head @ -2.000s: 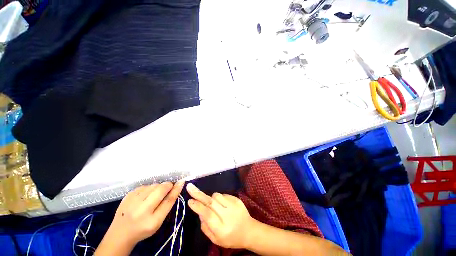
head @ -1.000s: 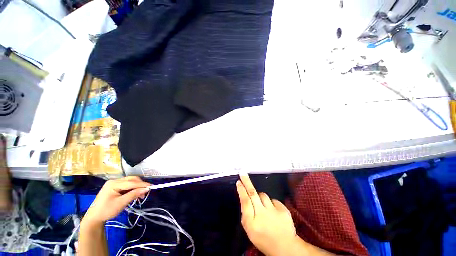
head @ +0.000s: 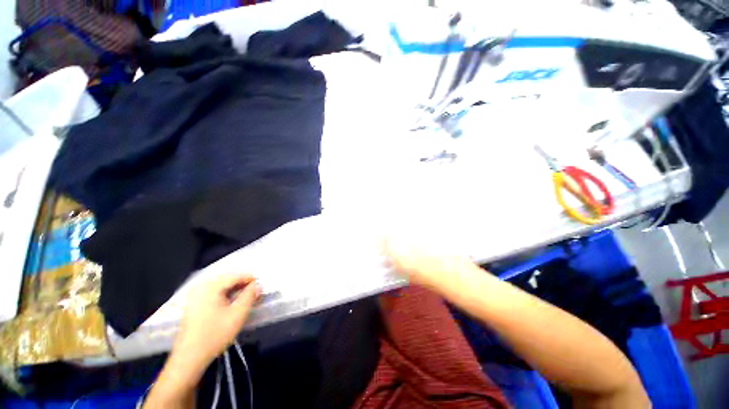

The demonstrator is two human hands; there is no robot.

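White cord (head: pixel 232 375) hangs below my left hand (head: pixel 220 307), which is at the table's front edge with its fingers curled together around the cord's end. My right hand (head: pixel 408 260) is over the table edge, blurred by motion; its fingers fade into the white table and I cannot tell whether they hold anything. The tape measure (head: pixel 280 307) runs along the table's front edge between the hands. Dark garment pieces (head: pixel 232 136) lie flat on the table at the left. Scissors (head: pixel 582 192) with red and yellow handles lie on the right of the table.
The white sewing machine (head: pixel 527 72) stands at the back right. A blue crate (head: pixel 639 319) with black cloth is below the table's right side. A taped carton (head: pixel 60 327) is at the left end. A red stool (head: pixel 703 311) stands at the far right. Red-black checked cloth (head: pixel 428 343) covers my lap.
The view has turned back to the right, showing the scissors whole again. The cord stretched between my hands one second ago no longer shows there. My right hand has moved up over the table.
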